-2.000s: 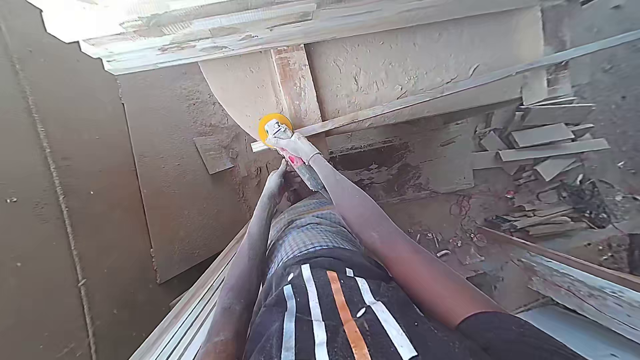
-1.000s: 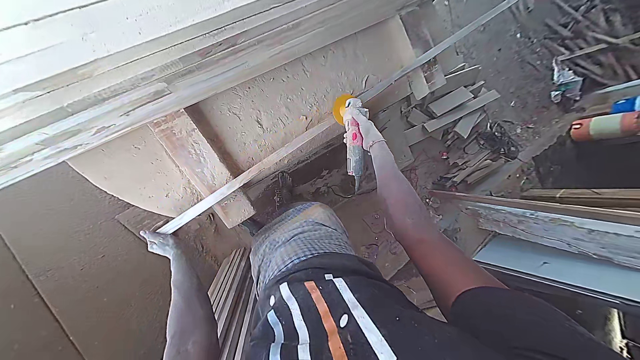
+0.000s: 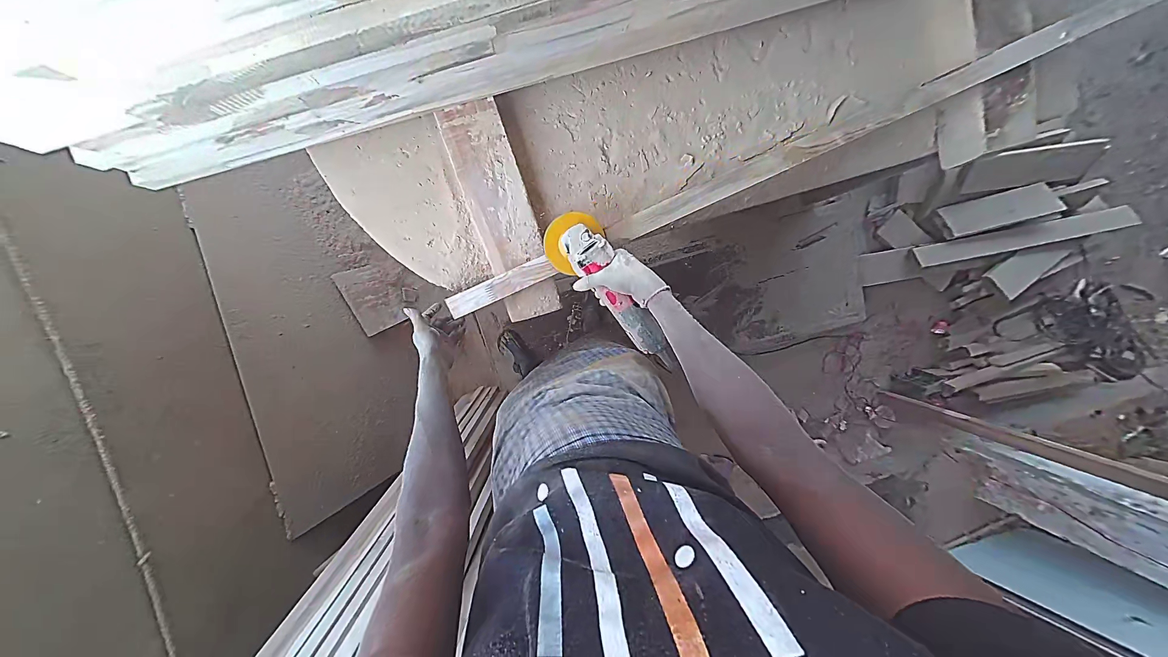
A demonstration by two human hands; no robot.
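My right hand (image 3: pixel 625 278), in a pale glove, is closed around an angle grinder (image 3: pixel 630 315) fitted with a yellow disc (image 3: pixel 571 243). The disc lies over a long narrow wood strip (image 3: pixel 502 285), close to its left end. That strip runs up to the right across a dusty board (image 3: pixel 730 119) and a short crosspiece (image 3: pixel 497 196). Dust covers my left hand (image 3: pixel 431 338), which is just off the strip's left end, fingers apart; whether a fingertip touches the strip cannot be told.
Stacked planks (image 3: pixel 310 119) lie along the top. Long strips (image 3: pixel 401 538) stand beside my left leg. Wood offcuts (image 3: pixel 1022 219) and tangled scrap (image 3: pixel 1095 328) litter the ground at right. Large flat panels (image 3: pixel 301 365) are at left, and a foot (image 3: pixel 518 351) shows below the crosspiece.
The grinder has moved down the strip toward its left end, nearer my left hand. A second ago my left hand held that end; now its fingers are apart beside it. The view has shifted.
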